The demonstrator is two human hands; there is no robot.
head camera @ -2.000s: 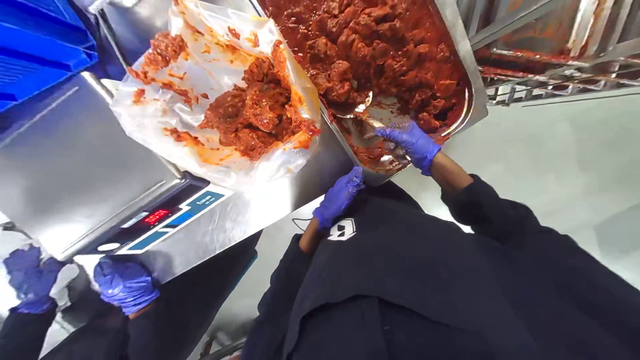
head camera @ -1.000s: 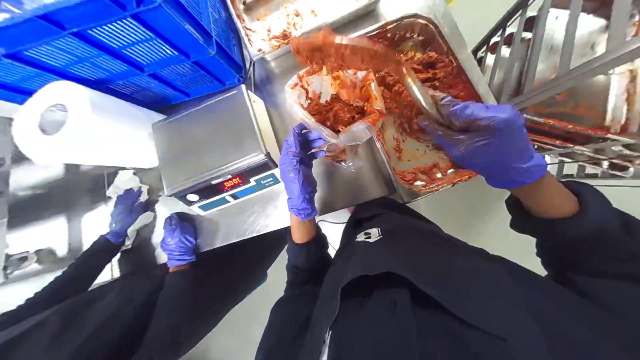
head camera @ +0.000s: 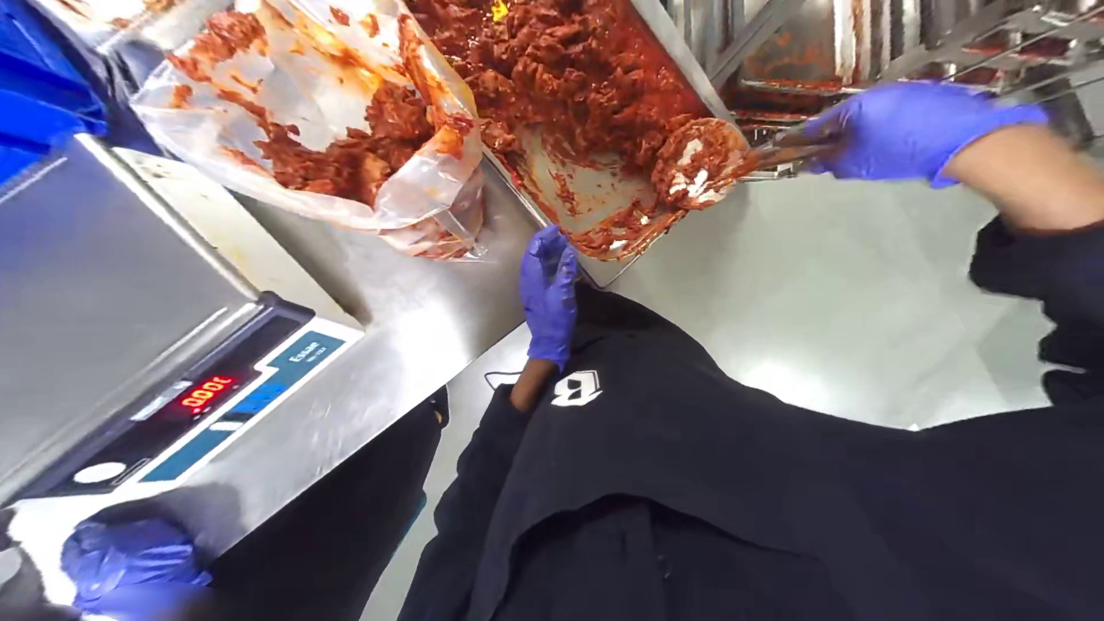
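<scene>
My right hand (head camera: 897, 134), in a blue-violet glove, grips the handle of a metal scoop (head camera: 703, 164). The scoop's sauce-coated head is over the near right corner of a metal tray (head camera: 604, 274) that holds red-sauced meat (head camera: 569, 78). My left hand (head camera: 549, 293), also gloved, rests at the tray's near left corner; its fingers are close together, and whether they grip the rim I cannot tell. Left of the tray, an opened clear plastic bag (head camera: 302, 198) with sauced meat (head camera: 345, 155) inside stands on the steel table (head camera: 388, 293).
A digital scale (head camera: 198, 401) with a lit display stands on the table at left. A co-worker's gloved hand (head camera: 134, 561) is at its near edge. A blue crate (head camera: 39, 95) sits at far left. A metal rack (head camera: 862, 43) with sauce-stained trays stands at upper right.
My right hand has moved right with the scoop, which was raised over the bag a second ago. My left hand, at the bag then, is now at the tray's corner. The view has shifted.
</scene>
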